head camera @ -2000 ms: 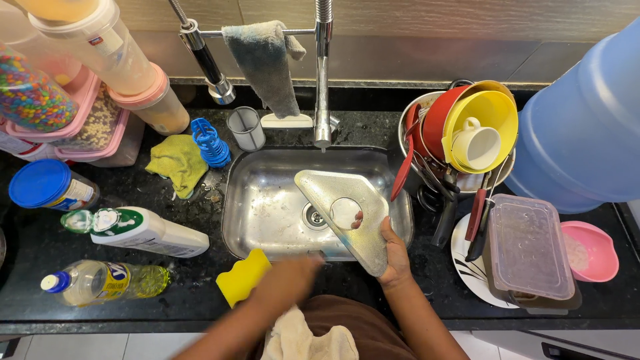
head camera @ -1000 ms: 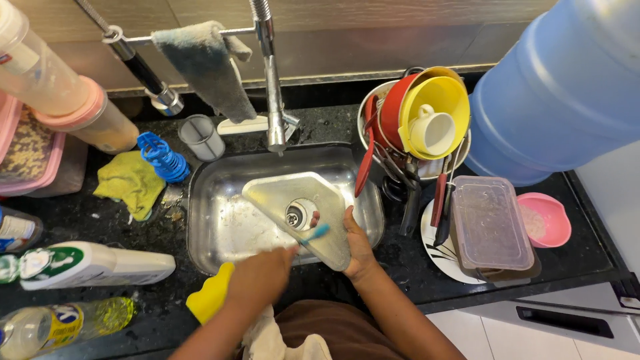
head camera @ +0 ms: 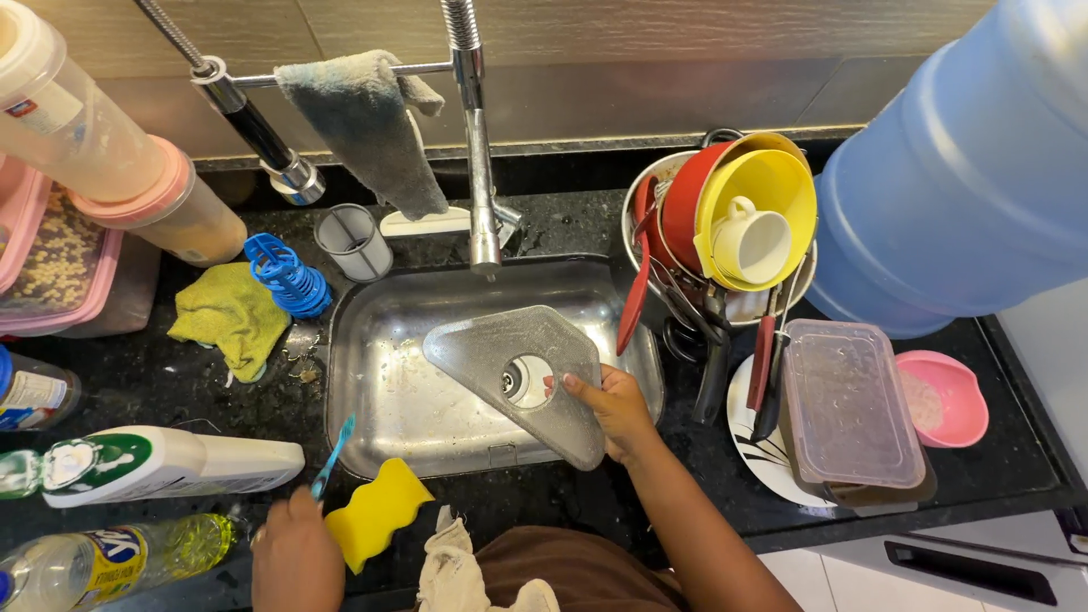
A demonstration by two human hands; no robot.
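My right hand [head camera: 619, 408] grips the right end of a grey mesh filter plate [head camera: 518, 348], roughly triangular with a round hole, and holds it over the stainless steel sink [head camera: 382, 408]. The drain shows through the hole. At the lower left, my left hand [head camera: 297, 544], somewhat blurred, holds a blue toothbrush [head camera: 333, 455] with its head pointing up toward the sink's left rim. Just right of that hand lies a yellow sponge [head camera: 378, 514] on the counter. A pale cloth [head camera: 455, 565] is against my brown clothing.
The faucet [head camera: 483, 187] rises behind the sink. Left are a green cloth [head camera: 234, 319], blue plastic filter part [head camera: 289, 276], grey cylindrical mesh part [head camera: 354, 242] and bottles [head camera: 187, 463]. Right are stacked dishes [head camera: 697, 212], a lidded plastic container [head camera: 850, 408], a pink bowl [head camera: 952, 399] and a large blue water jug [head camera: 943, 195].
My left hand has moved away from the mesh plate, down and left beside the sponge, with the toothbrush. My right hand still holds the plate over the sink.
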